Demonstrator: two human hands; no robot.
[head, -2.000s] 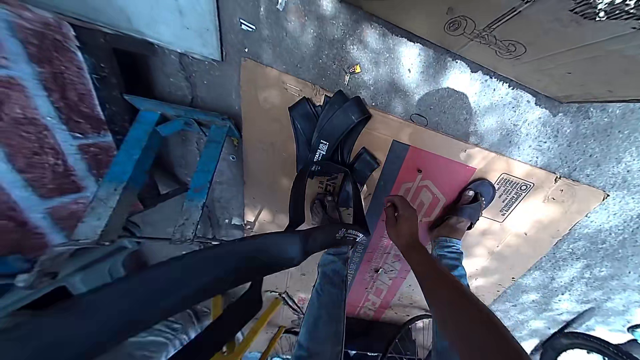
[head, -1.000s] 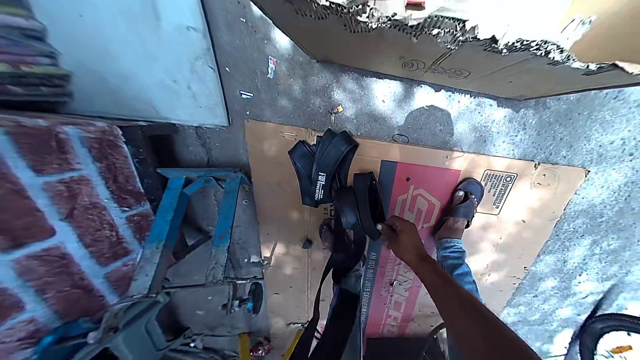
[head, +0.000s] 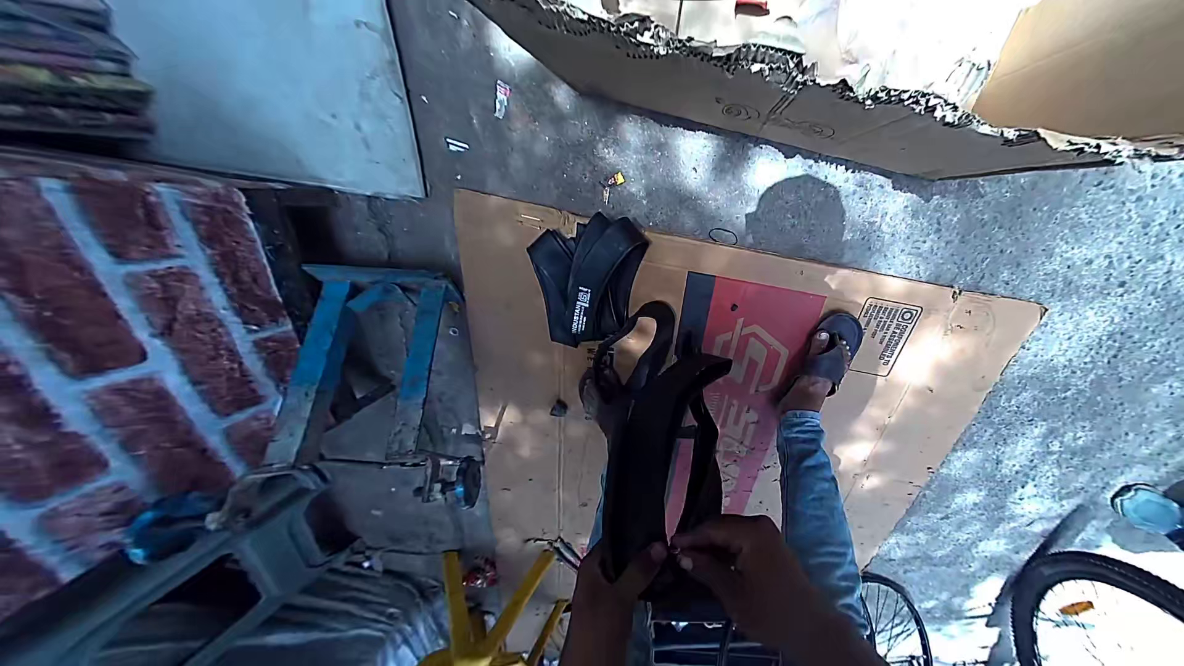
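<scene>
A black rubber inner tube [head: 647, 444] hangs in loops before me, its far bends over the cardboard. My left hand [head: 612, 592] is closed on the near end of the tube. My right hand [head: 740, 564] is beside it, thumb and fingers pinched together at the tube's edge by the left thumb; a tiny thing shows between the fingertips, too small to name. Farther off, a folded black inner tube [head: 592, 277] with white print lies on the flattened cardboard sheet [head: 527, 388], left of the red printed panel.
My sandaled foot [head: 832, 351] stands on the cardboard's right part. To the left are a blue metal frame [head: 319, 370] and a painted brick-pattern surface [head: 120, 351]. A torn-edged cardboard box [head: 832, 120] stands beyond. Bicycle wheels [head: 1027, 573] are at lower right, yellow metal legs [head: 504, 610] near bottom.
The long black tube stretched across the left earlier is now gathered in loops in my hands. My right hand has come back toward my body, beside the left. The view has shifted.
</scene>
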